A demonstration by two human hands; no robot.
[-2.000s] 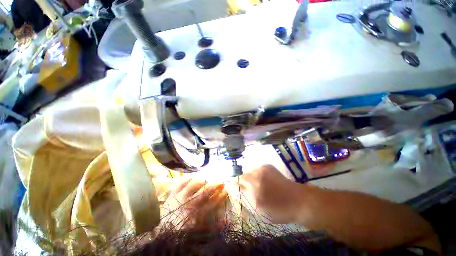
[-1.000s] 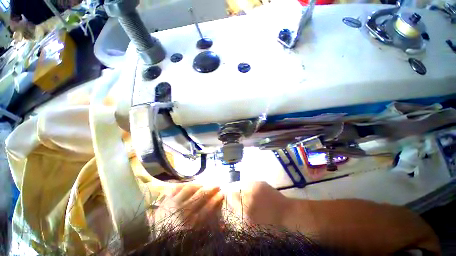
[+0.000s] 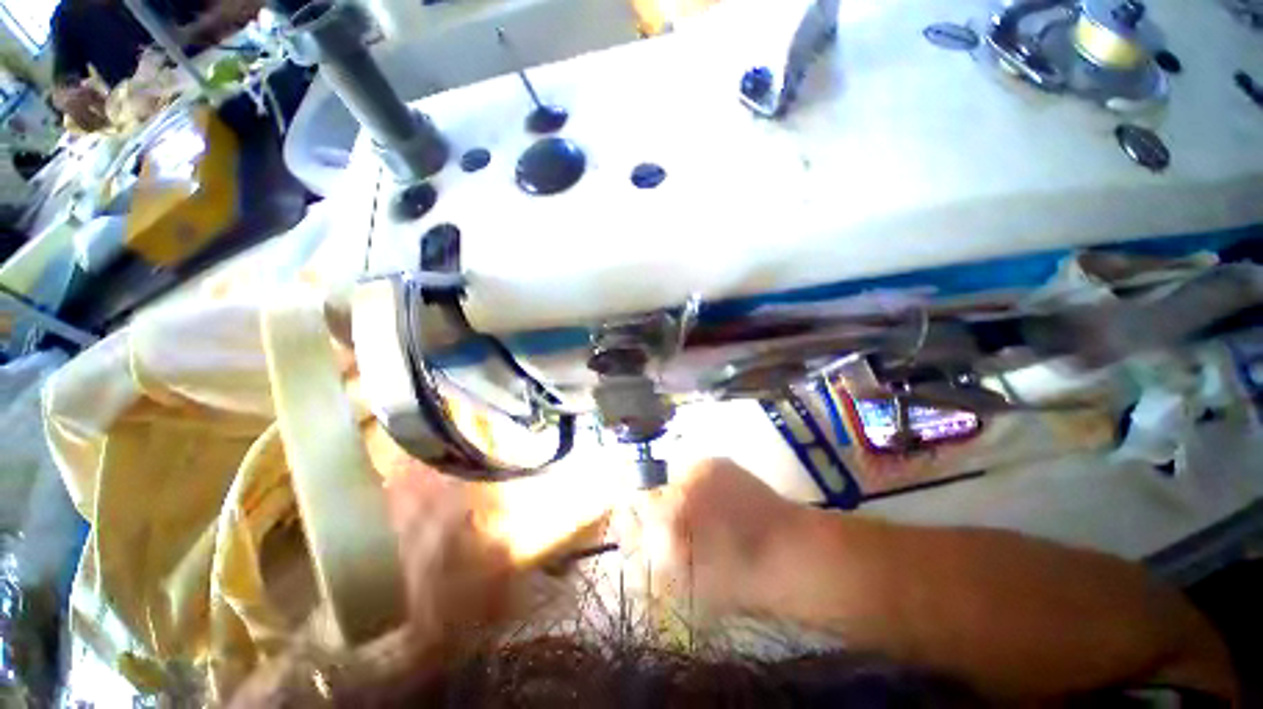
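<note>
The pale yellow garment piece (image 3: pixel 153 485) lies in soft folds left of the needle area, with a wide pale band (image 3: pixel 321 457) hanging over it. The white sewing machine head (image 3: pixel 831 180) spans the view. My left hand (image 3: pixel 450 540) is blurred, at the fabric left of the needle, partly behind hair; its fingers cannot be made out clearly. My right hand (image 3: pixel 713 513) lies by the lit presser area, its fingertips washed out by glare, so its grip is unclear. A slim dark piece shows between the hands; I cannot tell what it is.
A smartphone (image 3: pixel 914 416) lies under the machine arm. Grey-white scraps (image 3: pixel 1157 416) lie to its right, and more cloth is tucked along the arm. A yellow box (image 3: pixel 184 194) stands at the back left near a white tub (image 3: pixel 326 132). A person's dark clothing shows at the top left.
My left hand has moved left, away from my right hand, and is blurred. A slim dark piece now shows between them. My right hand has stayed near the needle. The view has shifted slightly.
</note>
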